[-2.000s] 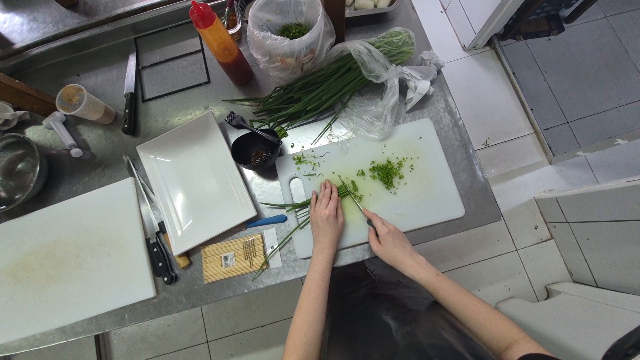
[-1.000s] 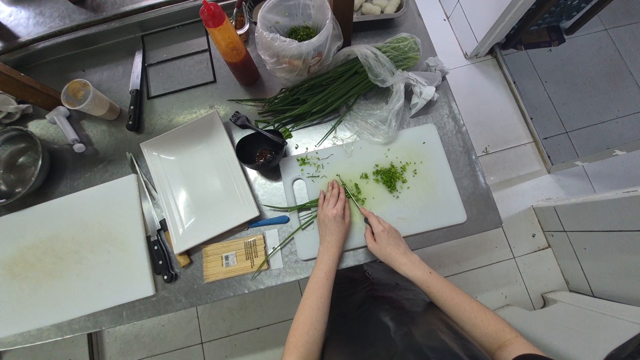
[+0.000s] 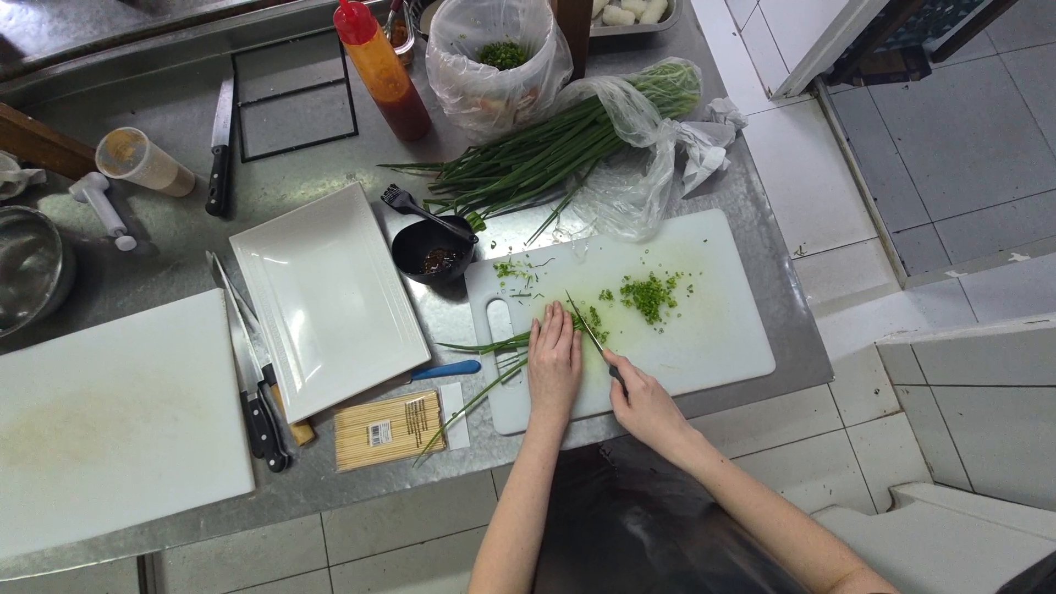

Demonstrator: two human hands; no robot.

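My left hand (image 3: 554,363) lies flat over a few green chives (image 3: 487,346), pressing them on a white plastic cutting board (image 3: 709,330); their long ends stick out to the left past the board's handle slot. In my right hand (image 3: 648,396) is a small kitchen knife (image 3: 587,326) with a dark handle, its blade angled just right of my left fingertips. Finely chopped chives (image 3: 650,297) form a small heap at the board's middle right, and smaller bits lie near the blade and at the upper left.
Behind the board lie a bundle of long chives (image 3: 528,157) in clear plastic and a lined tub (image 3: 499,74). To the left are a black bowl (image 3: 431,250) with a brush, a white rectangular plate (image 3: 330,301), packaged wooden sticks (image 3: 389,431), several knives (image 3: 264,412) and another cutting board (image 3: 124,412).
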